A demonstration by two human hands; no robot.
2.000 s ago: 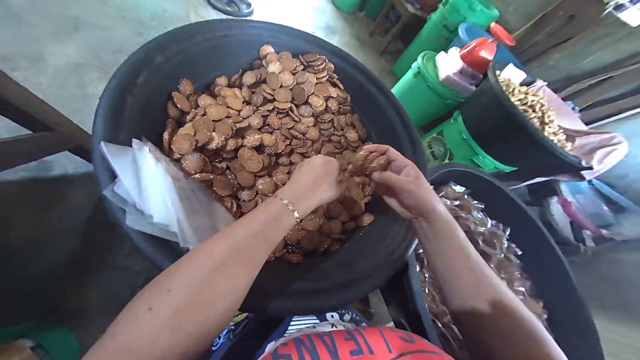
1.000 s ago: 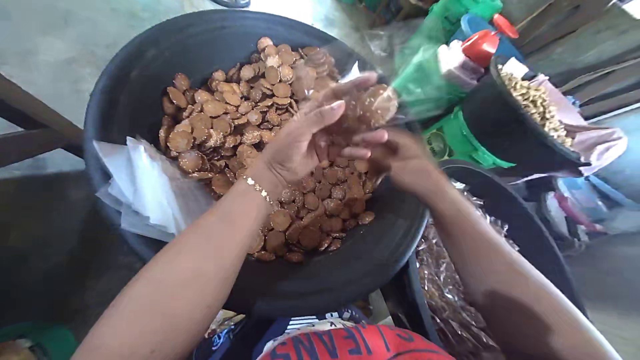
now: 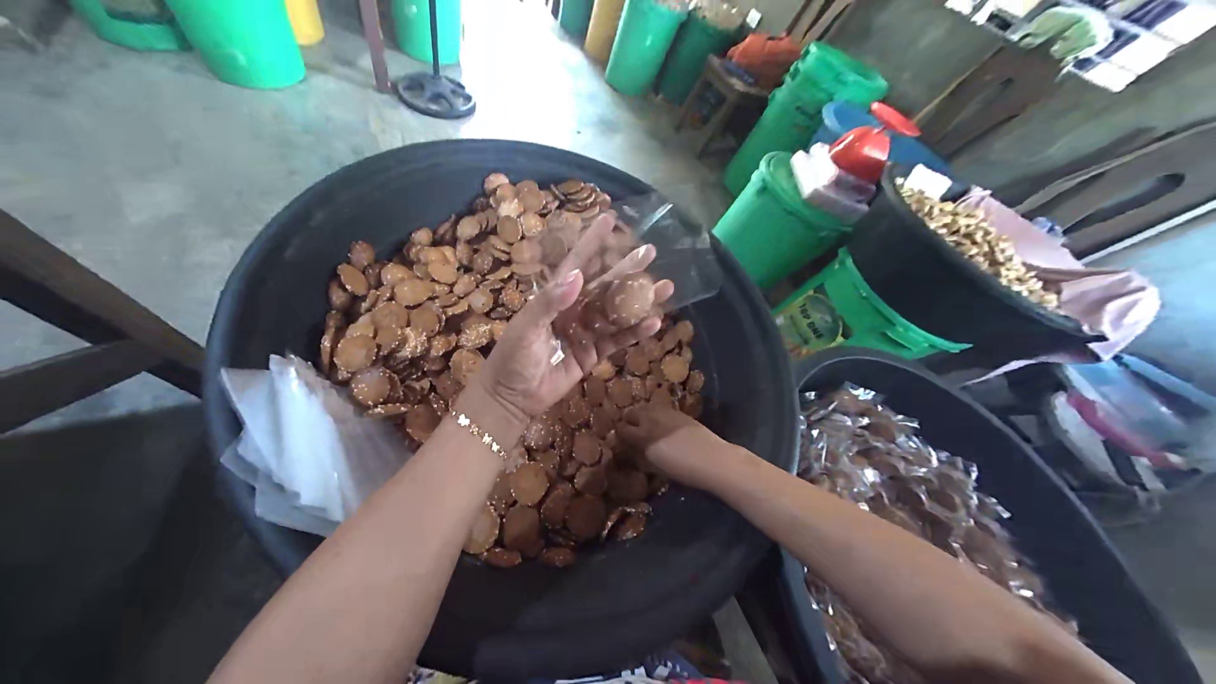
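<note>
A wide black plastic tub (image 3: 285, 237) holds a heap of round brown seeded cookies (image 3: 418, 285). Over the heap, palm up, my left hand (image 3: 570, 332) supports a clear plastic bag (image 3: 689, 252) with at least one cookie (image 3: 630, 297) in it. My right hand (image 3: 655, 427) reaches down into the cookies at the right of the heap; its fingers are partly hidden, so its grip does not show. A stack of flat clear plastic bags (image 3: 304, 437) lies against the tub's left side. My left wrist wears a bracelet (image 3: 480, 434).
At the right, a second black tub (image 3: 959, 399) holds many filled clear packets (image 3: 902, 484). Beyond it stand a black container (image 3: 950, 271) of light-coloured pieces and green buckets (image 3: 774, 218) with red plastic items (image 3: 860, 152). A wooden beam (image 3: 95, 294) runs along the left.
My right hand has moved from beside my left hand down into the cookies. The bag is now on my left hand alone. The view has tilted up.
</note>
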